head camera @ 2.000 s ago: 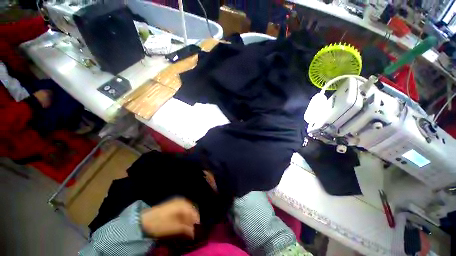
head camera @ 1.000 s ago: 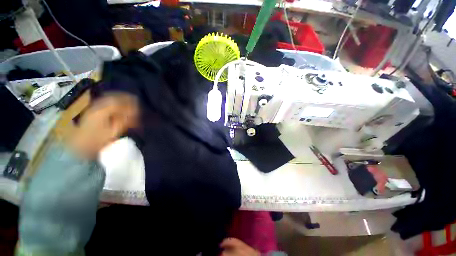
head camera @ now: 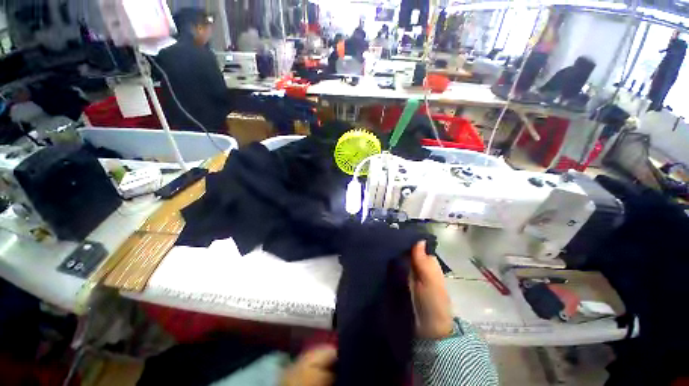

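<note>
Black cloth [head camera: 375, 294] hangs from just in front of the sewing machine [head camera: 453, 192] over the table's front edge. It joins or overlaps the black pile [head camera: 279, 192] to the left. My right hand [head camera: 432, 294] grips the cloth's right side near its upper edge, below the machine head. My left hand [head camera: 311, 367] is low at the bottom, blurred, against the cloth's left side; its fingertips are hidden. The cloth and machine parts hide the needle area. A lit lamp [head camera: 353, 196] hangs left of the machine head. Red-handled snips [head camera: 491, 277] lie on the table to the right.
A yellow-green fan [head camera: 357, 152] stands behind the lamp, beside a green rod [head camera: 404, 123]. An open accessories tray [head camera: 570, 294] is at the right. Cardboard [head camera: 147, 252] and a black control box [head camera: 84, 258] are left. Pale blue bins [head camera: 159, 143] stand behind. A person [head camera: 189, 75] is farther back.
The view has tilted up. My left hand has moved from the pile's left side down to the bottom centre. My right hand has risen from the lap and now holds the cloth before the machine.
</note>
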